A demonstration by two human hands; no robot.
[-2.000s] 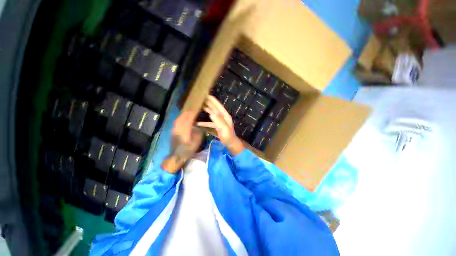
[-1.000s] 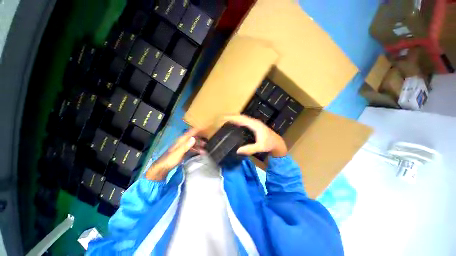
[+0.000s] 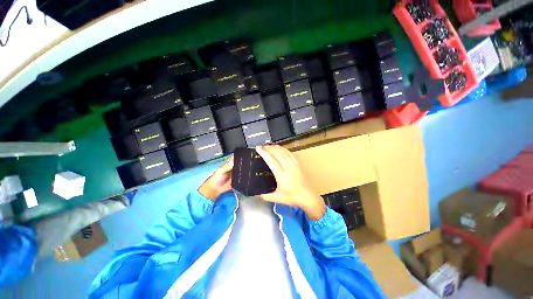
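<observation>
My left hand and my right hand hold a small black box between them in front of my chest, with its printed faces towards me. My left fingers are on its left side, my right hand on its right side. Rows of black boxes with pale lettering stand on the green bench beyond my hands, with plain black trays beside them. The open shipping carton is to the right below the bench edge, with small black boxes inside.
Red parts bins with dark pieces are at the far right of the bench, beside a white paper sheet. White boxes are at the left, near another person's blue sleeve. A white-edged shelf overhangs the bench. Brown cartons are at the right.
The view has swung from the carton to the bench. My left hand, apart from the boxes a second ago, now holds the box with my right hand, and the box is turned print towards me.
</observation>
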